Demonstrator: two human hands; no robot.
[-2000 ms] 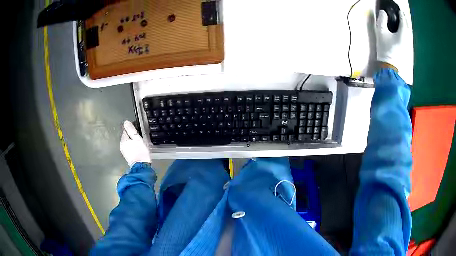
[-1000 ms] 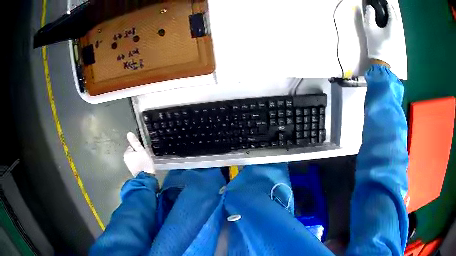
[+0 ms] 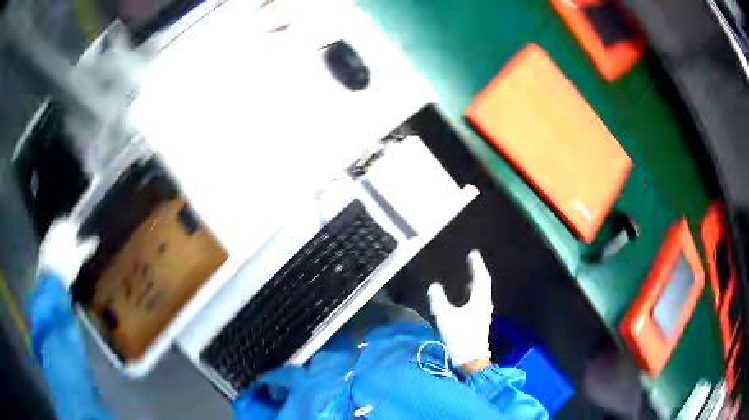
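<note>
The brown test fixture (image 3: 160, 275) sits at the left end of the white table, with handwritten marks and black side blocks. Its black cover (image 3: 123, 205) stands along the back edge, blurred. My left hand (image 3: 64, 250), white-gloved and blurred, is at the fixture's far left beside the cover; whether it grips the cover I cannot tell. My right hand (image 3: 466, 316), white-gloved, is empty with thumb and fingers apart, in front of my smock. The black mouse (image 3: 346, 66) lies untouched on the white table.
A black keyboard (image 3: 304, 295) lies on the pull-out tray. On the green bench (image 3: 501, 197) to the right are an orange-red pad (image 3: 550, 135), a black handheld (image 3: 613, 238) and an orange-red tray (image 3: 663, 308) with a grey panel. A blue bin (image 3: 538, 381) is below.
The view has swung right, showing more of the green bench. My right hand has let go of the mouse and come back near my body. My left hand has moved from the keyboard tray's edge to the fixture.
</note>
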